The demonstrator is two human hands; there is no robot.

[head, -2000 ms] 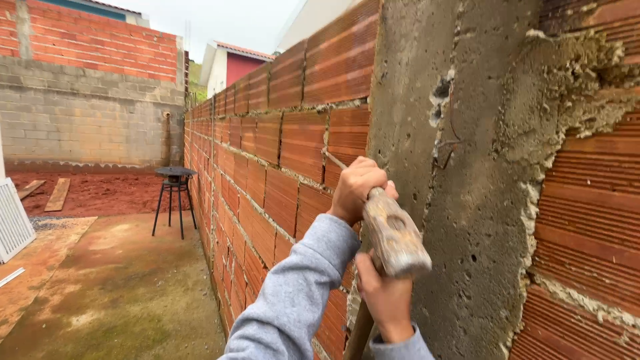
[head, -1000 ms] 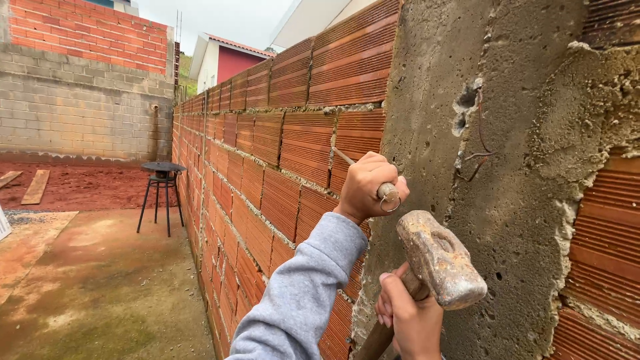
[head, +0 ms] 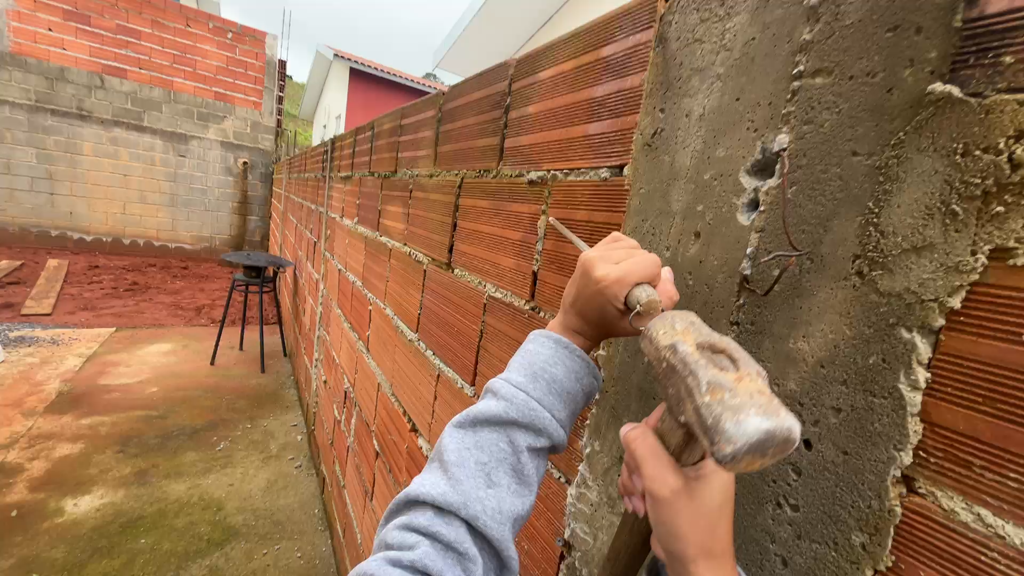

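My left hand [head: 612, 292] is closed around a metal chisel [head: 568, 234], whose thin tip points up and left at a joint in the hollow clay brick wall [head: 500, 228]. The chisel's blunt rear end sticks out of the fist toward me. My right hand [head: 680, 488] grips the wooden handle of a worn sledgehammer [head: 720, 392]. The hammer's head is at the chisel's rear end; whether they touch I cannot tell. Behind both hands stands a concrete column [head: 696, 200] with a chipped hole and a bent wire [head: 788, 208].
A black metal stool [head: 260, 260] stands beside the wall farther off. Wooden planks [head: 46, 286] lie on red soil, beyond a wet concrete floor [head: 168, 464]. A concrete block wall [head: 120, 152] closes off the back. Rough mortar [head: 928, 184] edges the column at right.
From one second ago to now, the hammer head has come up to the chisel's rear end; it was apart from it then. The left hand still holds the chisel against the wall.
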